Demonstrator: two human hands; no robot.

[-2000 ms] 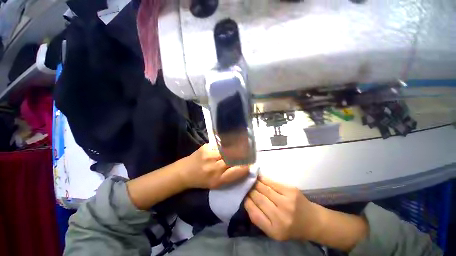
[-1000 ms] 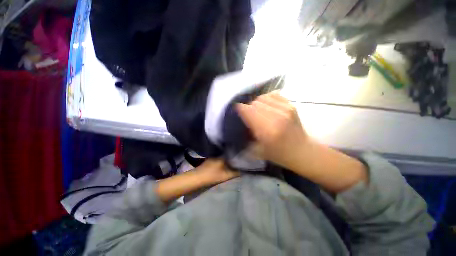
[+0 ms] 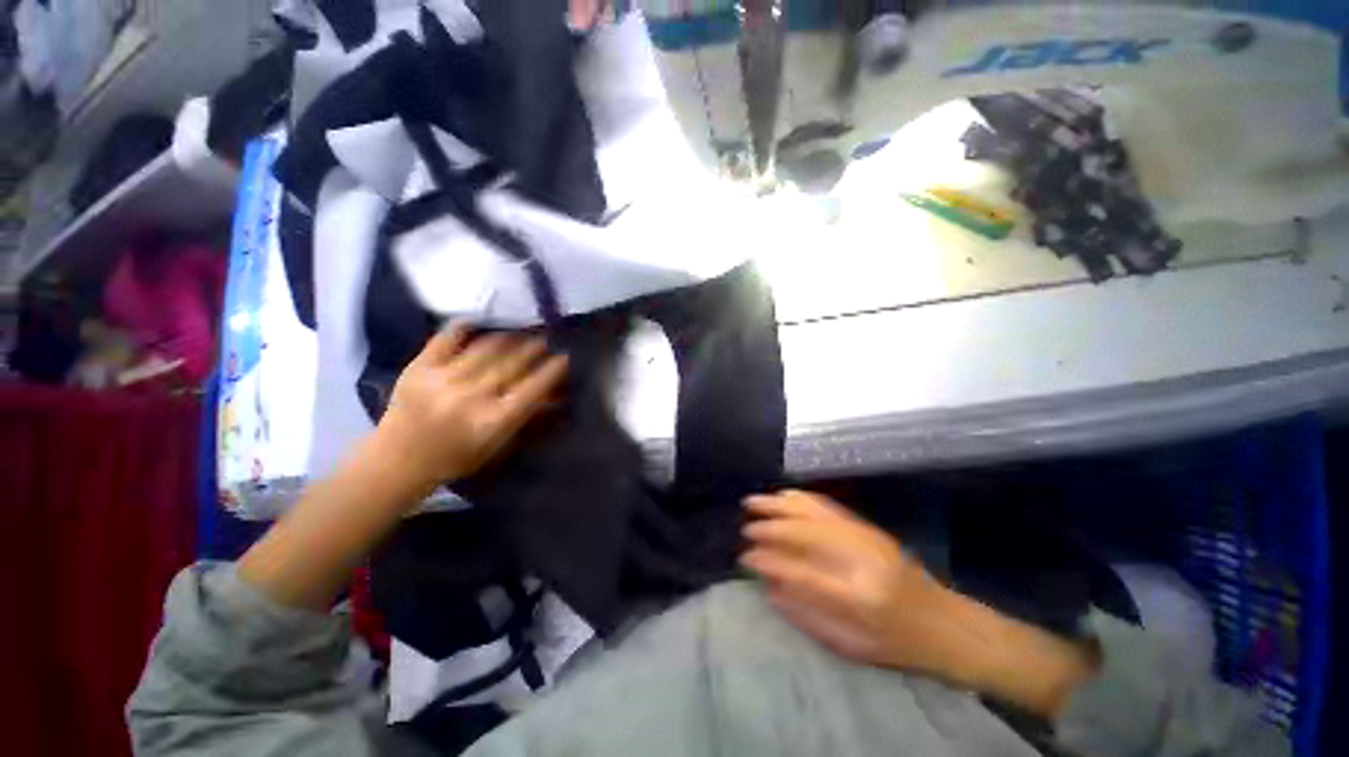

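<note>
A black fabric panel (image 3: 592, 444) lies from the needle area over the table's front edge toward the lap. A white fabric piece (image 3: 592, 266) with black bands lies spread behind it, left of the brightly lit needle area (image 3: 765, 178). My left hand (image 3: 474, 399) lies on the black fabric on the table, fingers spread, slightly blurred. My right hand (image 3: 836, 569) is at the black fabric's right edge just below the table edge, its fingertips near the cloth; whether it pinches the cloth cannot be told.
The white sewing machine with "JACK" lettering (image 3: 1058, 56) stands at the back right. A yellow-green tool (image 3: 962, 215) and a crumpled dark checked scrap (image 3: 1073, 185) lie right of the needle. A blue crate (image 3: 1250, 562) is below right; red cloth (image 3: 89, 562) hangs at left.
The black and white fabric is now spread flat at the needle instead of bunched in the hands. My left hand has moved up and left onto it; my right hand has moved down, below the table edge.
</note>
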